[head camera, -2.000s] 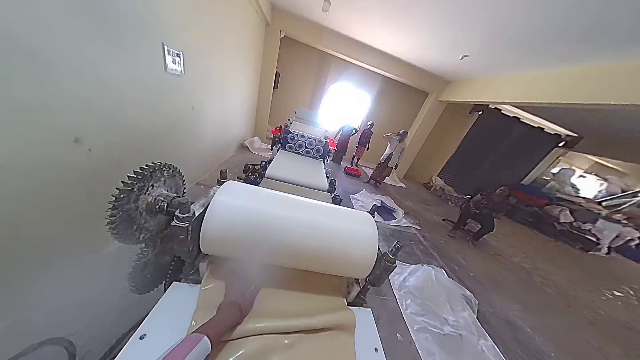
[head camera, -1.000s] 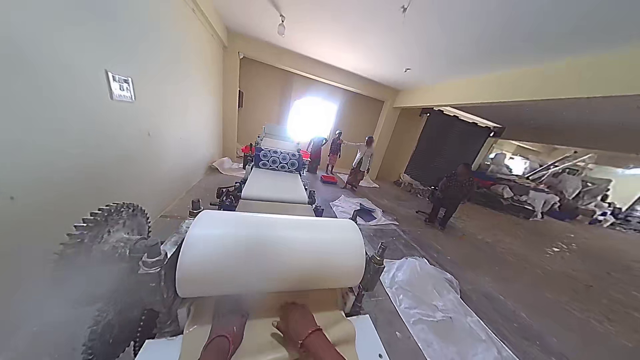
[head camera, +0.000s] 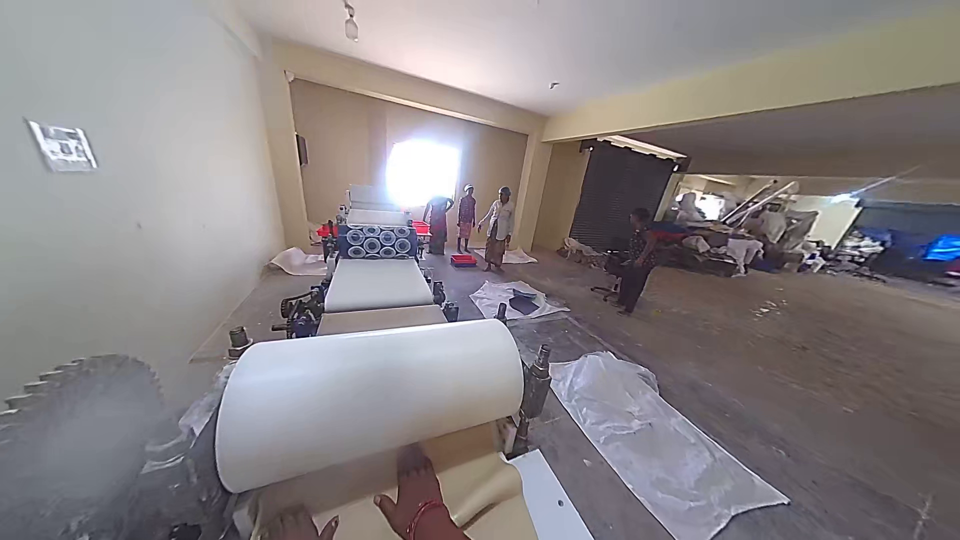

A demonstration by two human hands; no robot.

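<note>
A large white roller [head camera: 375, 397] lies across the near end of a machine. Below it a tan, glossy sheet of dough-like material [head camera: 480, 472] spreads over a white board [head camera: 551, 495] and reaches up to the roller. My right hand [head camera: 416, 487], with a red bangle at the wrist, presses flat on the sheet, its fingertips close under the roller. My left hand [head camera: 296, 525] rests on the sheet further left, mostly cut off by the lower edge of the view. Neither hand grasps anything that I can see.
A toothed gear [head camera: 90, 442] stands at the left, partly blurred. Beyond the roller run a white belt [head camera: 382, 285] and patterned rollers [head camera: 379, 241]. Plastic sheeting [head camera: 652, 442] lies on the floor at right. Several people stand further off, one near a chair [head camera: 611, 281].
Two seconds ago only one arm showed, over the sheet; both hands are on it now. The view has turned to the right. The person by the chair now stands more upright.
</note>
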